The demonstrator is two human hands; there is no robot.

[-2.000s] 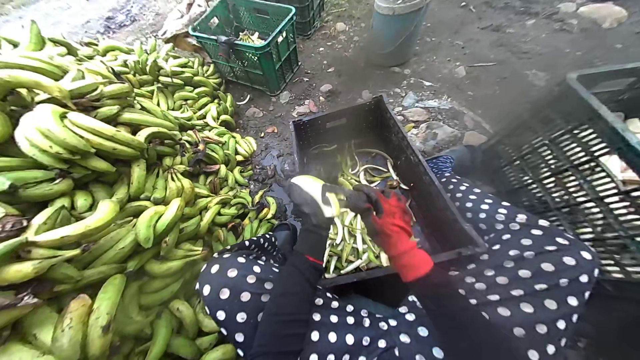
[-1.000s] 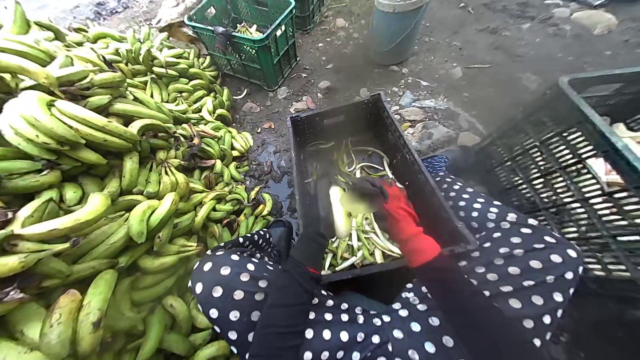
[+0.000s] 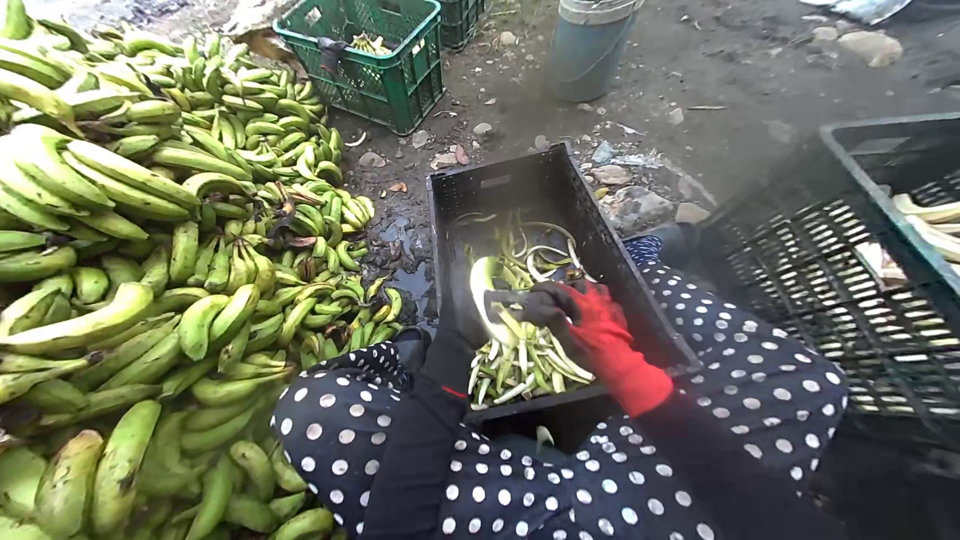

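Note:
My left hand (image 3: 465, 326), in a dark glove, is shut on a partly peeled green plantain (image 3: 486, 296) held upright over a black plastic crate (image 3: 493, 178). My right hand (image 3: 596, 330), in a red glove with dark fingers, is closed close beside the plantain; whether it grips a tool is hidden by the fingers. Green and pale strips of plantain peel (image 3: 529, 360) lie in the crate's near end below my hands, and longer curled strips lie farther in. The crate rests between my legs, which are covered by dark polka-dot cloth.
A large pile of green plantains (image 3: 142, 292) spreads along the left. A green plastic crate (image 3: 405, 75) and a blue-grey bucket (image 3: 589, 49) stand beyond the black crate. At right, a dark slatted crate (image 3: 862, 187) holds pale peeled pieces (image 3: 934, 217). Stones lie on the wet ground.
My left hand and the plantain have moved from over the crate's left edge to above the peel strips. The right hand stays over the crate.

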